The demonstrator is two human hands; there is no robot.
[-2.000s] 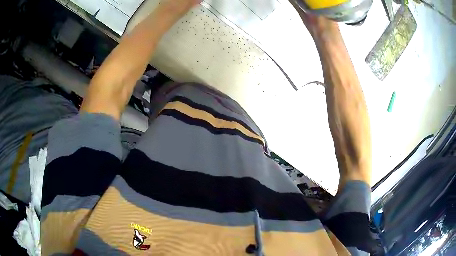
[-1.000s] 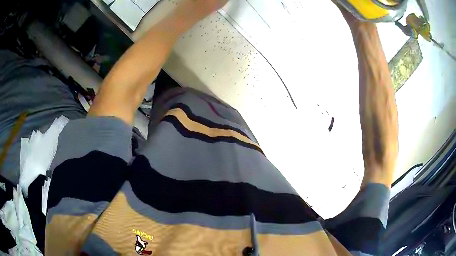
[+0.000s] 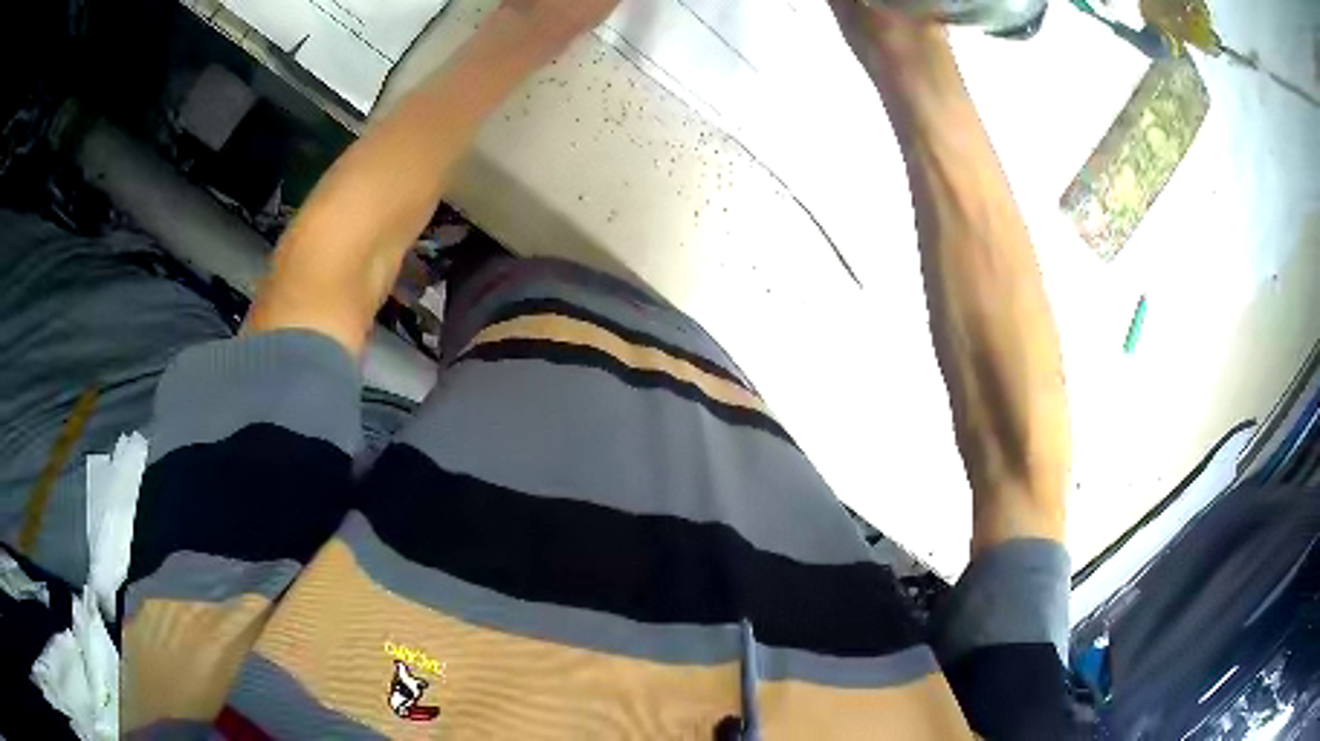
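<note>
White paper marker (image 3: 753,123) with thin pattern lines lies on the pale table. My left hand (image 3: 576,7) is at the top edge over the paper, mostly cut off, fingers hidden. My right hand (image 3: 873,15) is also mostly cut off at the top edge, beside the grey underside of the cutting machine (image 3: 999,15). Its fingers and grip do not show. A dark line, curved near its end, runs across the white area between my forearms.
A mottled block (image 3: 1139,157) lies right of my right forearm, with a brownish piece (image 3: 1180,26) on a cord above it. A thin green tool (image 3: 1135,324) lies below the block. Dark specks dot the table (image 3: 579,217). White scraps (image 3: 109,536) hang at left.
My right forearm swung right, then back left. The machine's yellow body has gone out past the top edge. The cord's brownish piece has come into view above the block.
</note>
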